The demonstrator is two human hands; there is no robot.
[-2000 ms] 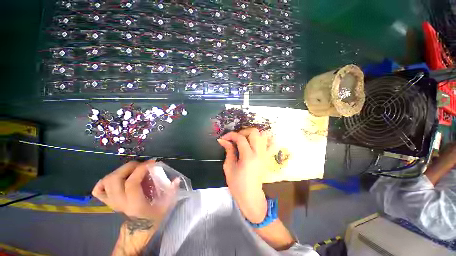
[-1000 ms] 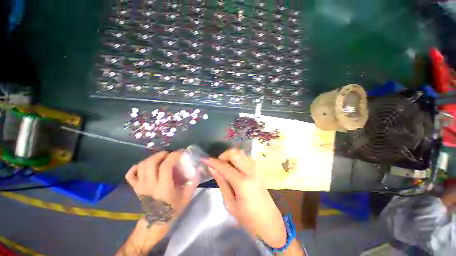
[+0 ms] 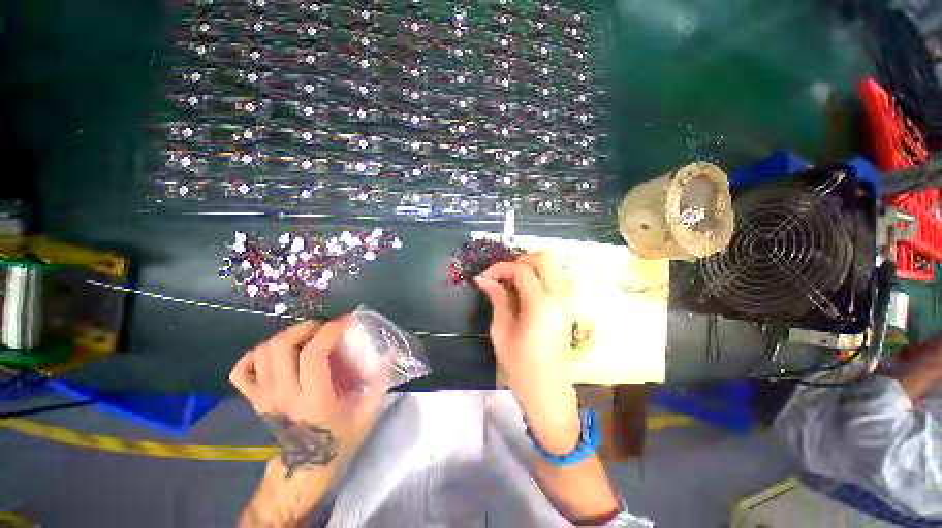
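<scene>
My left hand (image 3: 296, 376) holds a clear plastic bag (image 3: 384, 349) in front of the bench's near edge; something reddish shows through the plastic by my fingers. My right hand (image 3: 529, 322) reaches over the left part of the pale yellow board (image 3: 630, 345). Its thumb and fingertips are pinched together at the pile of small dark red-black parts (image 3: 473, 260); whether a part is between them is too small to tell. A separate pile of white-faced round parts with leads (image 3: 292, 270) lies farther left on the green mat.
The board array (image 3: 362, 108) spans the back. The tan pot (image 3: 677, 213) stands at the yellow board's far right corner, beside a black fan (image 3: 770, 245). Solder wire (image 3: 191, 300) runs from the reel (image 3: 21, 306) at left. Another person's sleeve (image 3: 852, 428) is at lower right.
My right hand has moved from the bag, where it was one second ago, to the dark parts pile. My left hand still holds the bag. The camera view has shifted.
</scene>
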